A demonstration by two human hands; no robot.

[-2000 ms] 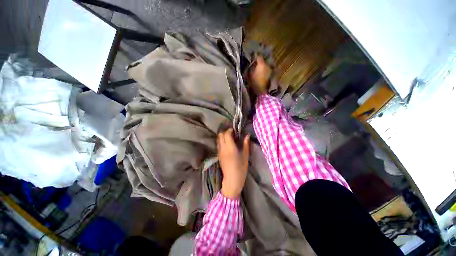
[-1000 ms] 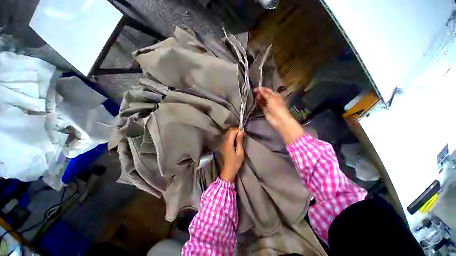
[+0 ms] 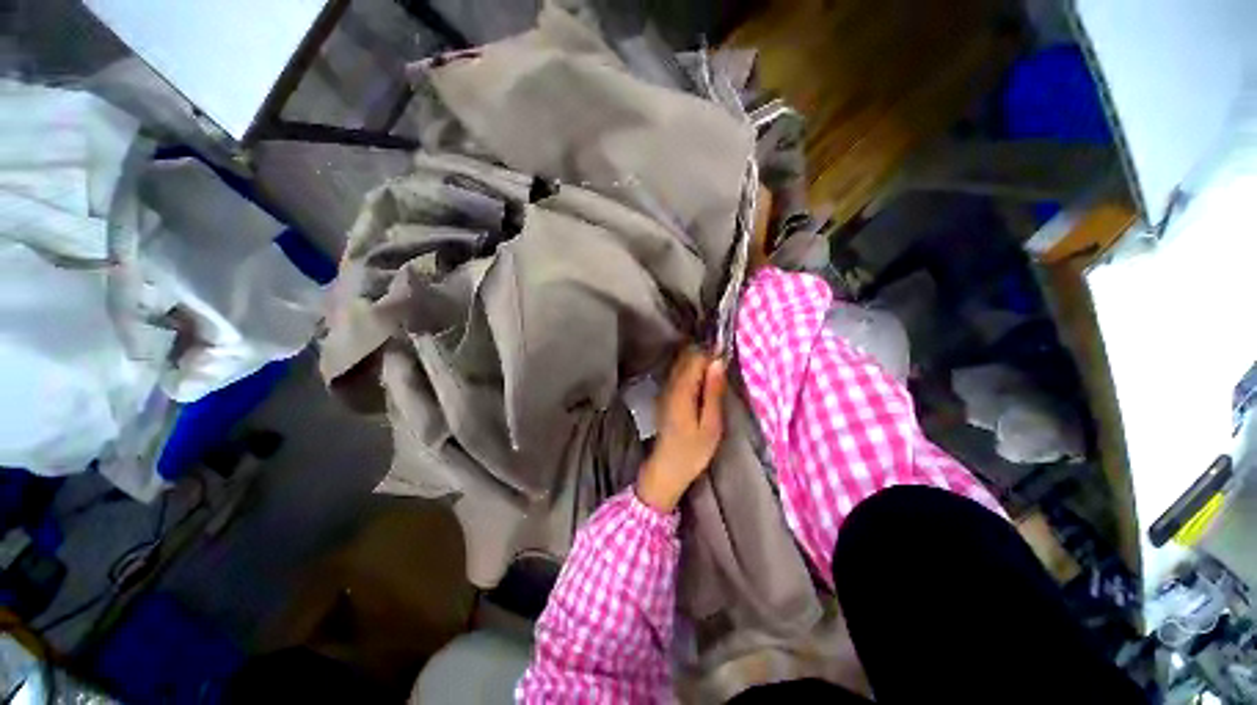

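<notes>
A large bundle (image 3: 552,303) of taupe garment pieces fans out in folds in front of me. Pale edges or strips (image 3: 746,227) run up its right side. My left hand (image 3: 685,420) pinches the bundle at its gathered middle, thumb and fingers closed on the cloth. A small white tag (image 3: 644,406) shows just left of that hand. My right sleeve reaches up along the bundle's right side; my right hand is hidden behind the cloth, so its grip cannot be seen.
White cloth or sacks (image 3: 83,289) lie at the left, with a white board (image 3: 214,48) above them. A brown wooden bench (image 3: 882,83) is behind the bundle. The white sewing table (image 3: 1186,358) runs down the right, carrying a dark phone-like object (image 3: 1191,500) and a yellow item.
My right hand has gone from beside the pale strips to behind the cloth. My left hand keeps its hold on the gathered middle. The bundle sits farther right and higher in view.
</notes>
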